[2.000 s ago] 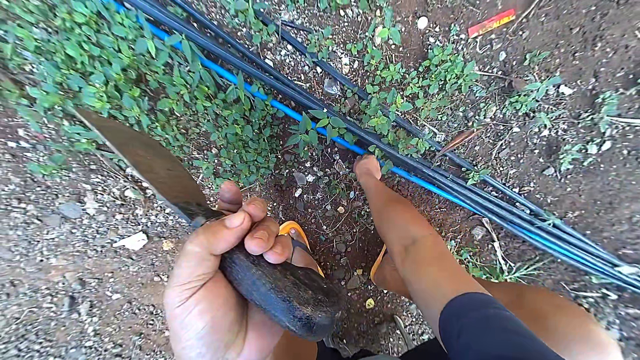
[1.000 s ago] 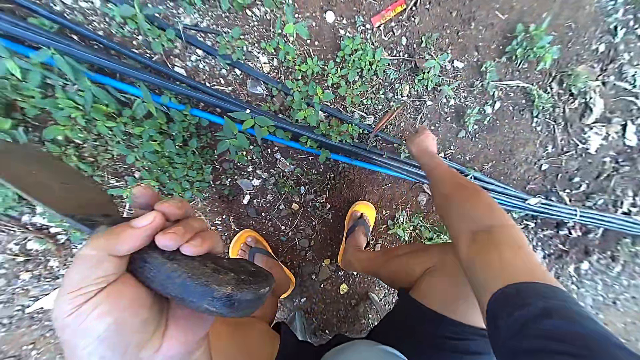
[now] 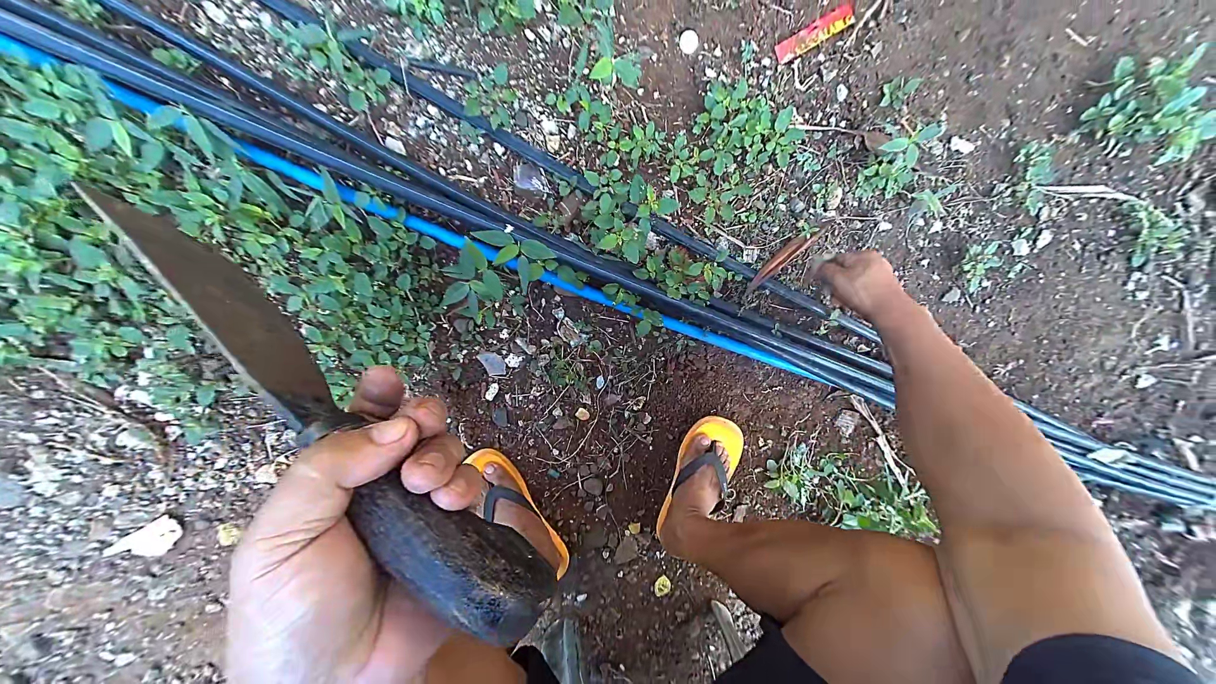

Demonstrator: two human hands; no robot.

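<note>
My left hand [image 3: 332, 532], palm toward the camera, grips the dark handle [image 3: 446, 551] of a large knife. Its broad, dull metal blade [image 3: 223, 304] points to the upper left, above green weeds. On the far right, my right hand [image 3: 860, 282] reaches down just beyond a bundle of black hoses or cables [image 3: 570, 252], close beside a dry brown leaf [image 3: 788, 256]. Its fingers are bent and partly hidden; whether they hold anything is unclear. A blue pipe [image 3: 427, 228] runs along the near side of the black bundle.
My feet in yellow flip-flops [image 3: 719, 437] stand on soil just behind the bundle. Low green weeds [image 3: 171, 256] grow around the lines at the left. A red and yellow wrapper [image 3: 814, 33] and a white round object [image 3: 689, 42] lie on the far side. Small stones are scattered about.
My right hand has moved from the blue pipe, rightward along the bundle and over to its far side, near the dry leaf. My left hand still grips the knife. The view has shifted.
</note>
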